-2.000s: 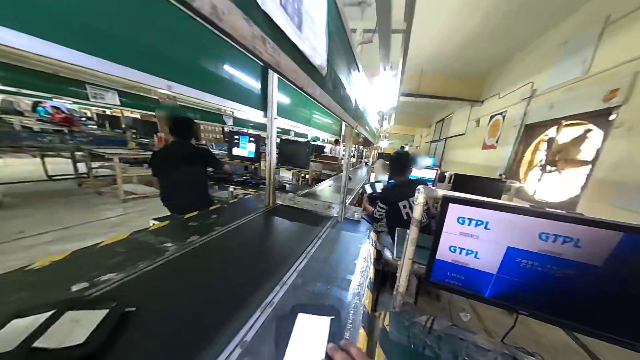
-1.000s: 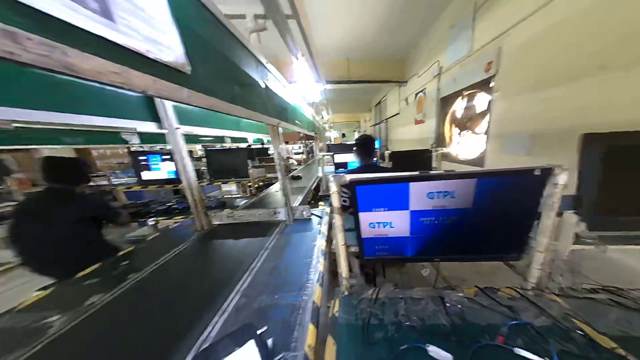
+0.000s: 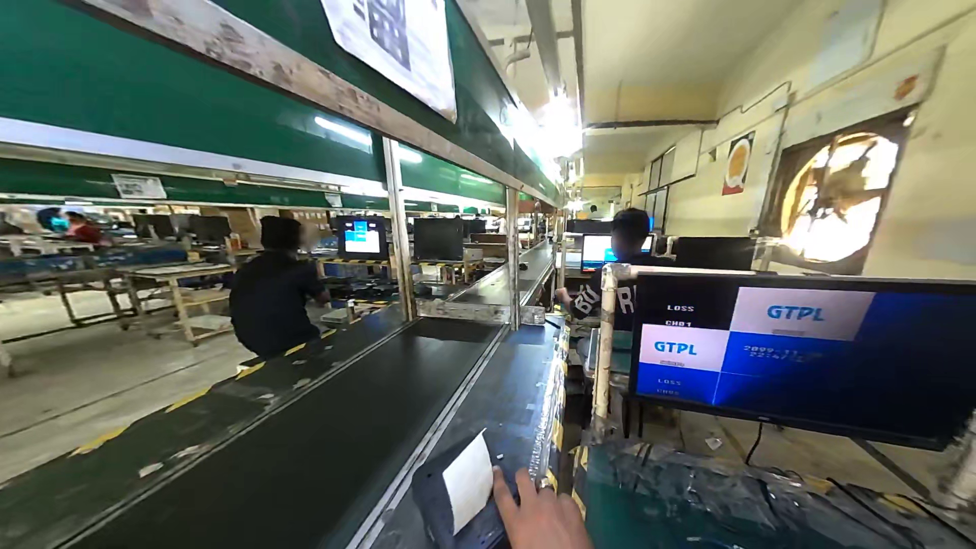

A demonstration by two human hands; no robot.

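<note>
At the bottom centre of the head view, my right hand (image 3: 537, 511) reaches over a dark flat box-shaped device (image 3: 431, 488). A white paper slip (image 3: 469, 484) lies on top of the device, its upper corner lifted. My fingertips touch the slip's right edge; whether they grip it or the device cannot be told. The device rests on the smooth ledge (image 3: 507, 404) to the right of the black conveyor belt (image 3: 305, 427). My left hand is out of view.
A monitor (image 3: 801, 351) showing blue and white panels stands at right, above a cable-strewn green bench (image 3: 656, 496). Metal posts (image 3: 400, 229) rise beside the belt. One person (image 3: 274, 293) sits across it, another person (image 3: 629, 236) farther ahead. A green overhead panel (image 3: 191, 99) spans the upper left.
My right hand, out of view a second ago, is visible again at the device. The slip's corner now stands up. The view has swung noticeably.
</note>
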